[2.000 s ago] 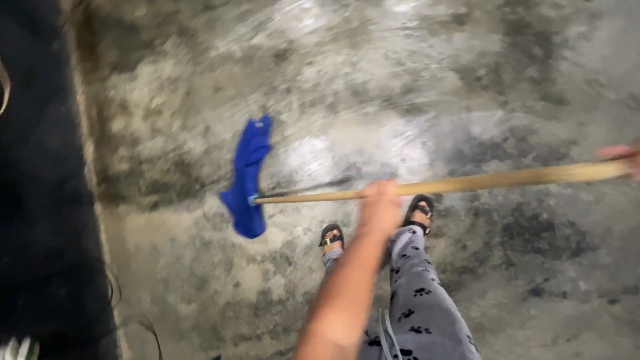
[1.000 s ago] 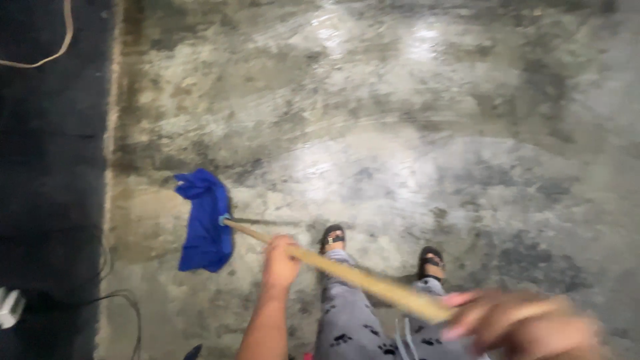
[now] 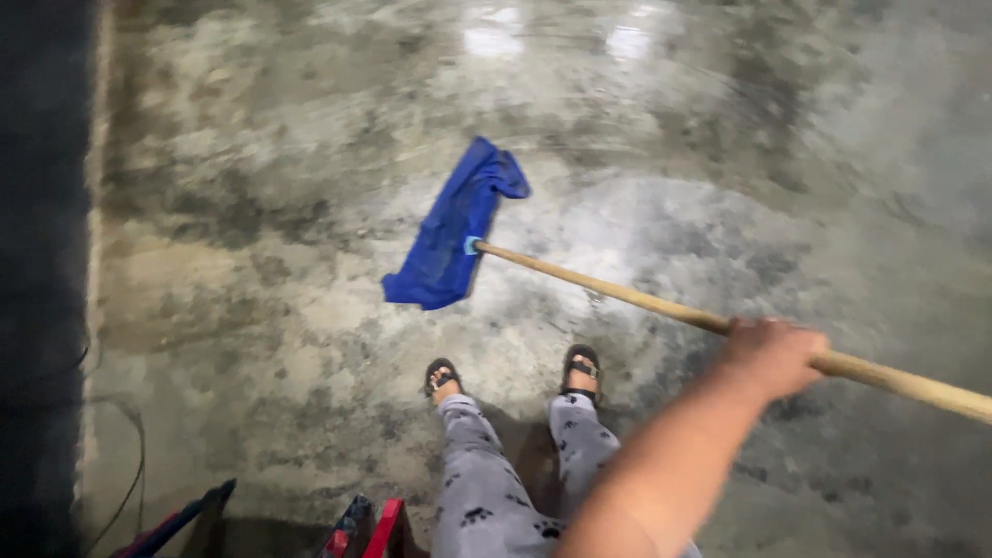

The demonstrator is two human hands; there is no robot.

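Observation:
A blue cloth [image 3: 453, 232] is draped over the head of a mop or floor squeegee, lying slantwise on the concrete floor ahead of my feet. A light-blue connector [image 3: 471, 246] joins it to a long wooden handle [image 3: 612, 291], which runs down to the right and out of the frame. My left hand [image 3: 775, 356] is closed around this handle, its forearm crossing in front of my right leg. My right hand is outside the view.
My sandalled feet [image 3: 581, 372] stand on the stained concrete floor [image 3: 271, 325]. Red and dark objects [image 3: 384, 528] rise at the bottom edge. A thin cable [image 3: 139, 457] lies at lower left beside a dark strip [image 3: 43, 232].
The blue cloth head has moved from the left, near the dark strip, to in front of my feet. My left hand has swung to the right with the handle; my right hand has left the view.

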